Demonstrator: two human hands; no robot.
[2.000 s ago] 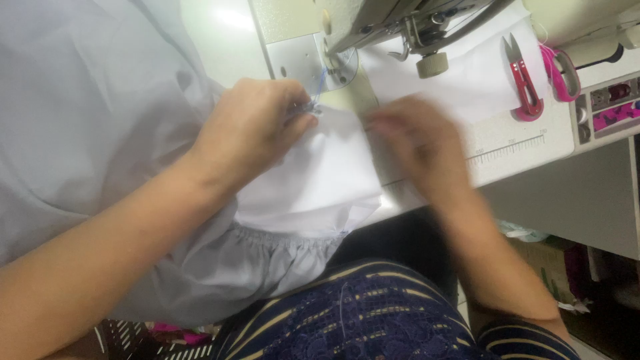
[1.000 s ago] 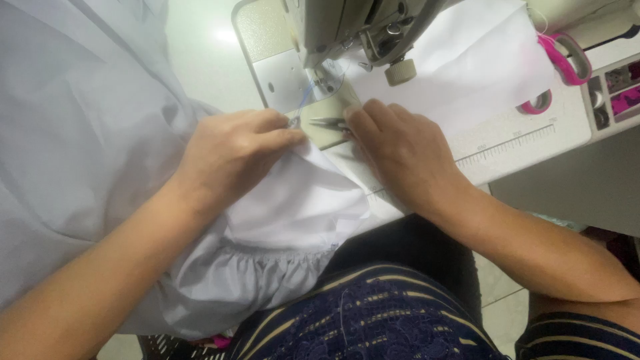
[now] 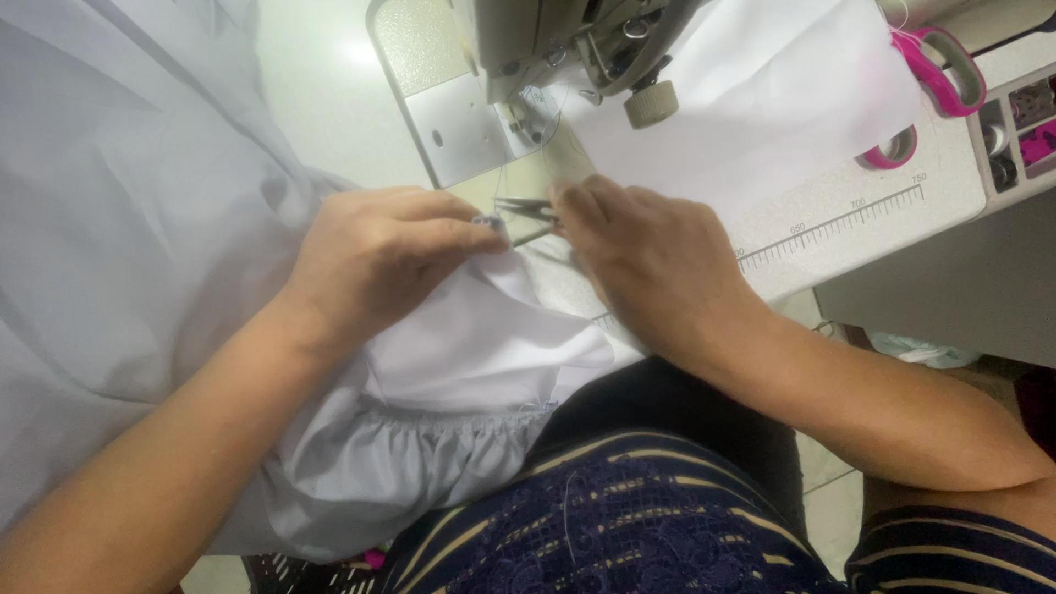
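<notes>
My left hand (image 3: 396, 256) pinches the edge of a white fabric piece (image 3: 487, 330), which joins a gathered light grey fabric (image 3: 107, 231) spread over the left side. In my right hand (image 3: 652, 256) are small thread snips (image 3: 528, 208), their blades pointing left at the thread by my left fingertips. Most of the snips is hidden by my fingers. Thin thread runs from the held edge up toward the needle area of a sewing machine (image 3: 528, 115). Both hands are just below the metal needle plate (image 3: 454, 132).
White fabric (image 3: 742, 107) lies right of the machine head. Pink-handled scissors (image 3: 949, 78) are partly under it, beside a divided tray (image 3: 1011, 136). A printed ruler (image 3: 833, 224) follows the table's front edge. A dark basket (image 3: 313, 573) is at the bottom.
Two seconds ago red-handled snips lay on the white fabric at the right; they have left that spot, and my right hand now holds snips by my left fingertips.
</notes>
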